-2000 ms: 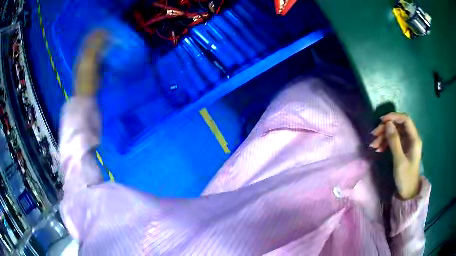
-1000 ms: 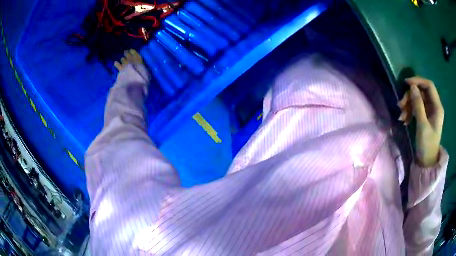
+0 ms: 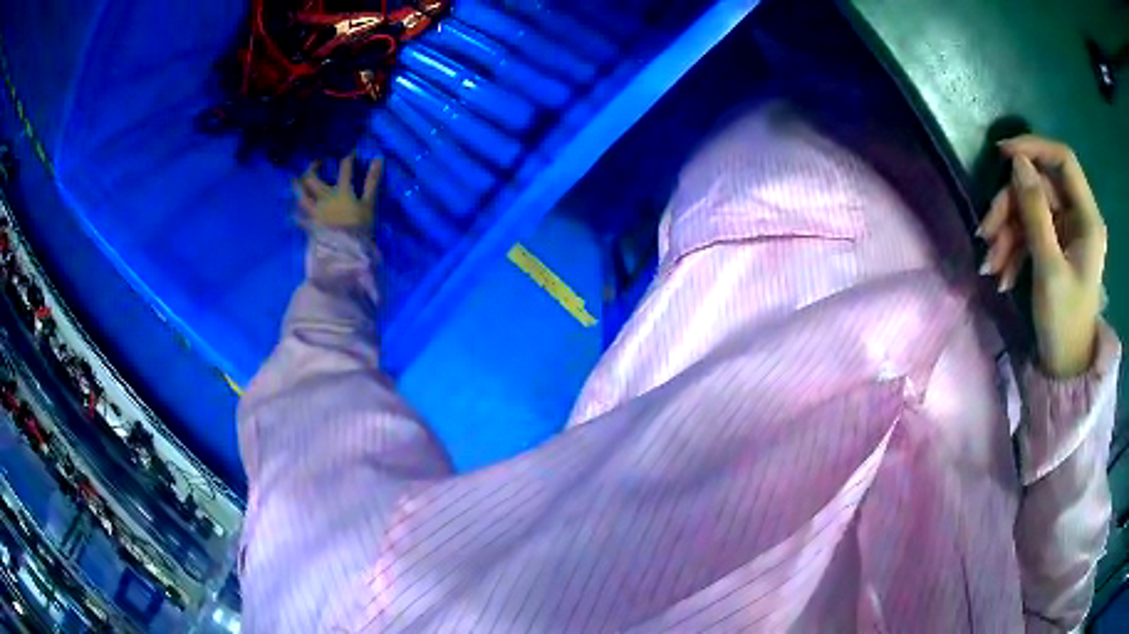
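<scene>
The blue bin (image 3: 136, 186) is at the upper left, holding a row of blue battery testers (image 3: 464, 105) side by side. A tangle of red and dark leads with clamps (image 3: 341, 43) lies at their far end. My left hand (image 3: 339, 198) is inside the bin, fingers spread, just beside the near end of the tangle and left of the testers; it holds nothing visible. My right hand (image 3: 1046, 229) rests at the bench edge with loosely curled fingers and nothing in it.
The green bench (image 3: 947, 62) runs along the right, with a small black connector (image 3: 1102, 68) near the picture's rim. The blue floor has a yellow strip (image 3: 552, 285). A line with many small parts (image 3: 99, 396) curves along the lower left.
My left hand has moved from the bin's left side towards the testers and its fingers have spread. The view has shifted, and the yellow-and-black part has left the picture. My right hand remains at the bench edge.
</scene>
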